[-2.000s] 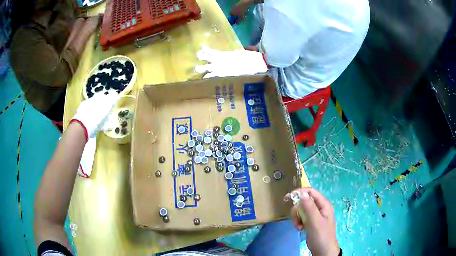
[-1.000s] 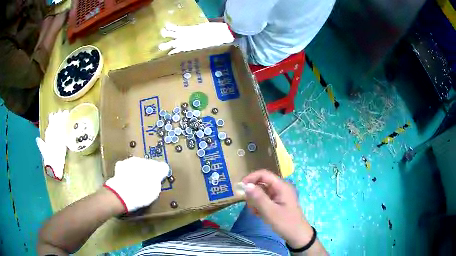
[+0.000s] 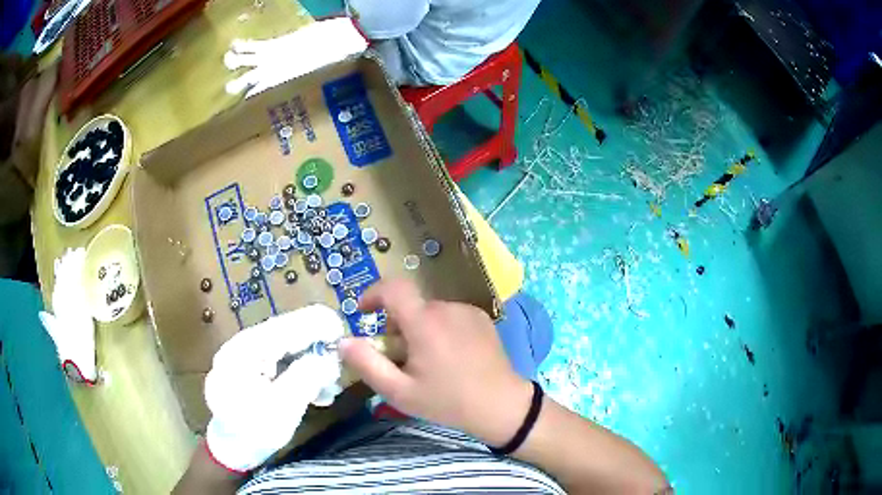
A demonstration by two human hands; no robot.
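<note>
My left hand [image 3: 271, 382], in a white knit glove with a red cuff edge, is over the near edge of the cardboard box tray [image 3: 179, 198]. Its fingers pinch a small cap [image 3: 322, 348]. My bare right hand [image 3: 440, 358], with a black wristband, meets it there, thumb and fingertips by the cap. Whether the right fingertips also hold a small pale bit cannot be told. Many small round caps [image 3: 290, 235], some pale discs with dark rims, some shiny brown domes, lie in the tray, mostly clustered in the middle.
The small cream bowl [image 3: 101, 253] holds a few caps. The larger cream bowl [image 3: 60, 208] holds black parts. Spare white gloves lie left of the box [image 3: 68, 319] and beyond it [image 3: 295, 55]. A red-brown basket [image 3: 121, 39] is far left. A person [image 3: 440, 34] sits on a red stool [image 3: 484, 116].
My left hand has moved right from inside the tray to meet my right hand, with a cap now between its fingers. The view has shifted, so the box sits further left.
</note>
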